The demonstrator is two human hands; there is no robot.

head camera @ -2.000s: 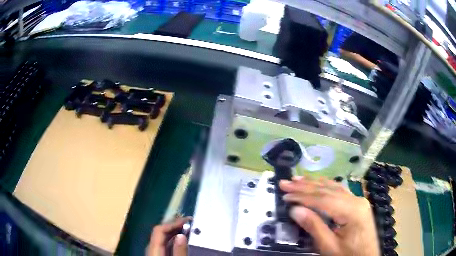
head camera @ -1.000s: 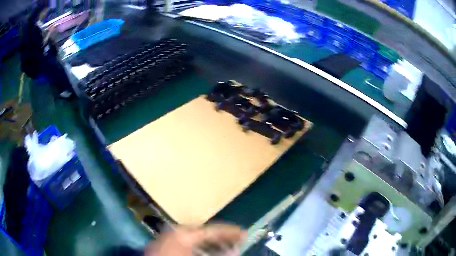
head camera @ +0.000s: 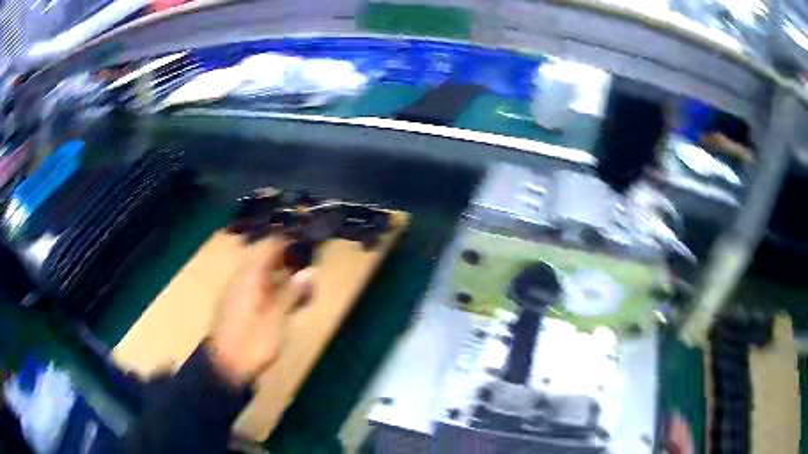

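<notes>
My left hand [head camera: 257, 310] is over the cardboard sheet [head camera: 173, 324] on the left, with its fingertips at the near edge of a loose group of black bodies [head camera: 354, 222]. It is blurred, so I cannot tell whether it grips the dark piece at its fingers. One black body [head camera: 524, 332] lies in the silver press fixture [head camera: 412, 355], its round head against the yellow-green plate [head camera: 496, 257]. A small blurred part of my right hand [head camera: 679, 436] shows at the bottom, right of the fixture; its fingers cannot be made out.
A second cardboard sheet [head camera: 773, 390] at the right holds a row of black bodies [head camera: 730, 390]. A rack of black parts [head camera: 115, 222] stands at the far left. A metal post [head camera: 753, 213] rises behind the fixture's right side. A pale rail [head camera: 381, 124] crosses behind.
The view has swung left and then back right. My left hand has moved from the fixture's side to the bodies on the left board. My right hand has left the body in the fixture.
</notes>
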